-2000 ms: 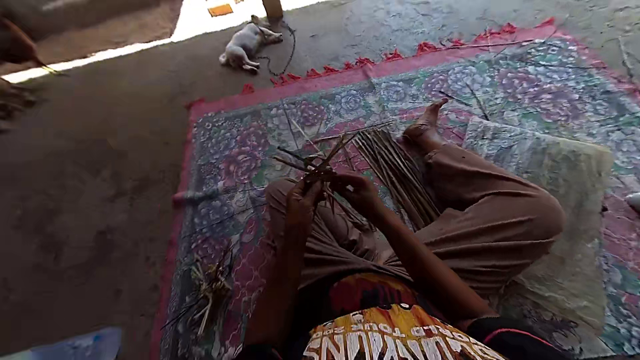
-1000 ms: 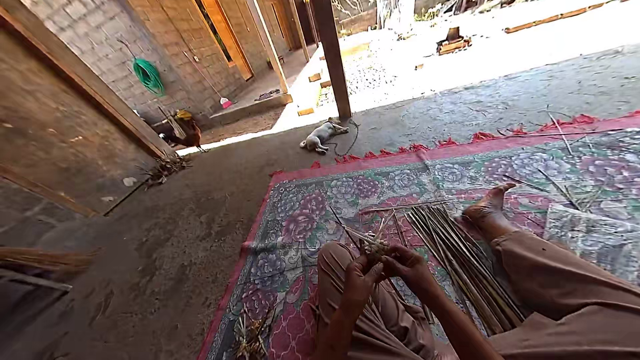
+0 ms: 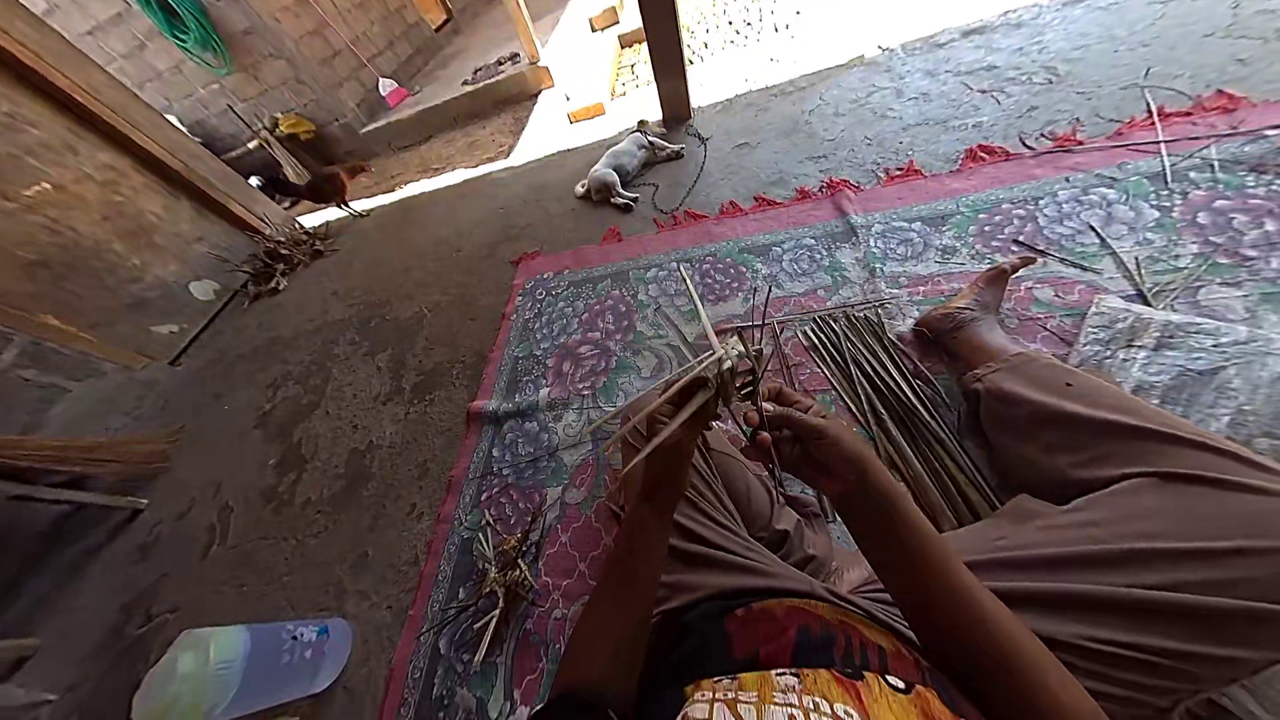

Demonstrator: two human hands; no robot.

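Note:
A small woven piece of dried leaf strips [image 3: 735, 362], with loose strip ends sticking out, is held up over my lap. My left hand [image 3: 675, 430] grips it from the left and below. At its right side, my right hand [image 3: 800, 435] has its fingers pinched on a thin dark strip. A bundle of long dried strips [image 3: 900, 415] lies on the floral rug [image 3: 585, 365] between my hands and my bare foot. Left of my knee, a small heap of strip scraps [image 3: 500, 580] rests on the rug.
A dog [image 3: 630, 168] on a chain lies beside a wooden post [image 3: 665, 60]. A chicken [image 3: 330, 187] stands near a wooden panel [image 3: 110, 200]. A translucent plastic container [image 3: 245, 668] sits on the floor at the lower left. Plastic sheeting [image 3: 1180, 360] lies right of my foot.
The woven piece is now raised and tilted, its strip ends pointing down-left as well as up. My right fingers have come onto a thin strip at its right side. The view has shifted.

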